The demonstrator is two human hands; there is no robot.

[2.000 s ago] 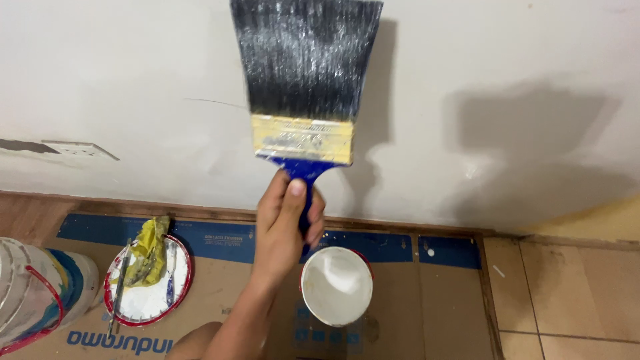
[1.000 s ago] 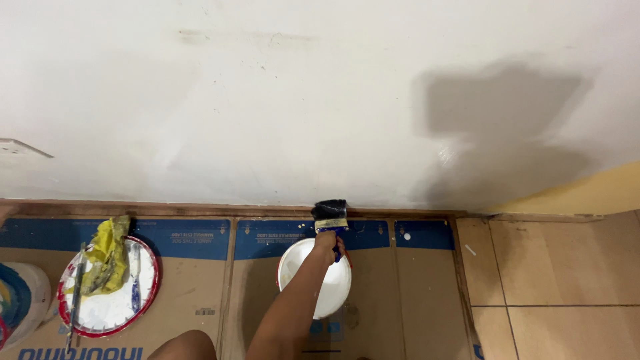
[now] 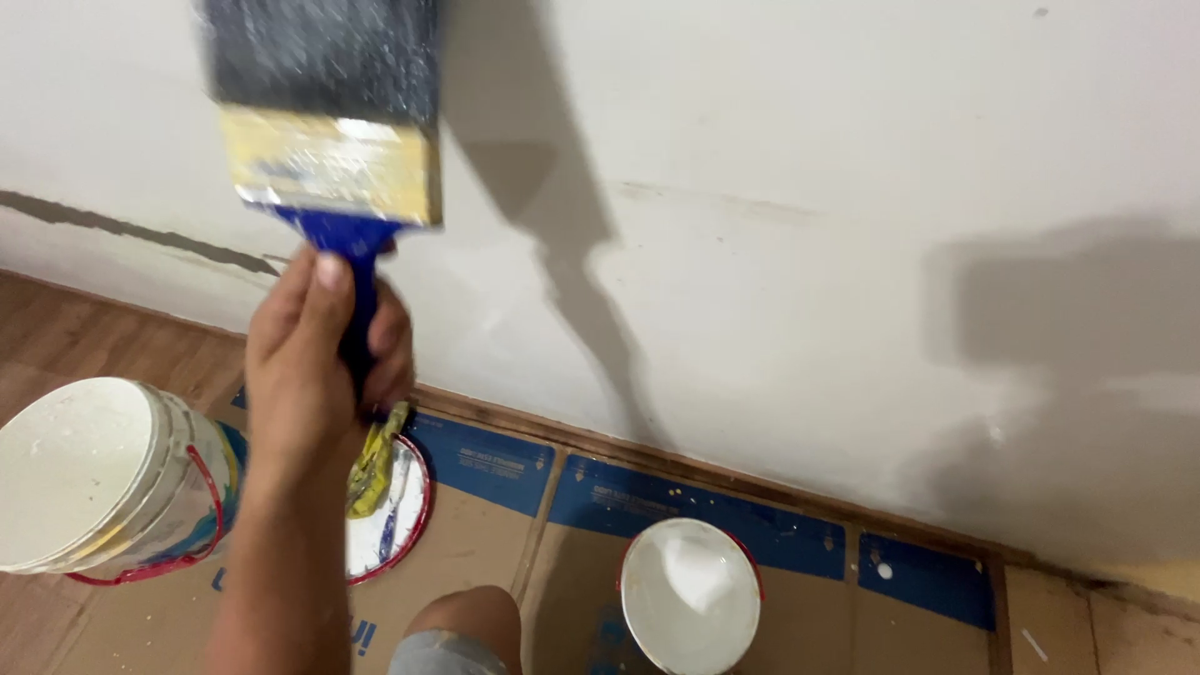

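Observation:
My left hand (image 3: 328, 328) is closed round the blue handle of a wide paintbrush (image 3: 328, 159), bristles up, in front of the white wall (image 3: 750, 262). White paint marks the dark bristles and the pale yellow ferrule; the bristle tips lie beyond the top edge. Whether they touch the wall cannot be told. To the lower right, a small white bucket (image 3: 691, 600) with white paint inside stands on the cardboard. A red-rimmed lid (image 3: 412, 497) smeared with white paint lies partly behind my forearm, with a crumpled yellow cloth or glove (image 3: 373, 473) on it. My right hand is out of view.
A large white bucket (image 3: 80, 469) with a red handle stands at the left. Cardboard (image 3: 469, 525) with blue bands covers the floor along the wall base. A long crack or peeled strip (image 3: 141, 230) marks the wall at left. My knee (image 3: 469, 614) shows at the bottom.
One second ago the brush was down at the small bucket; it is now raised before the wall, further left. The view has shifted and tilted.

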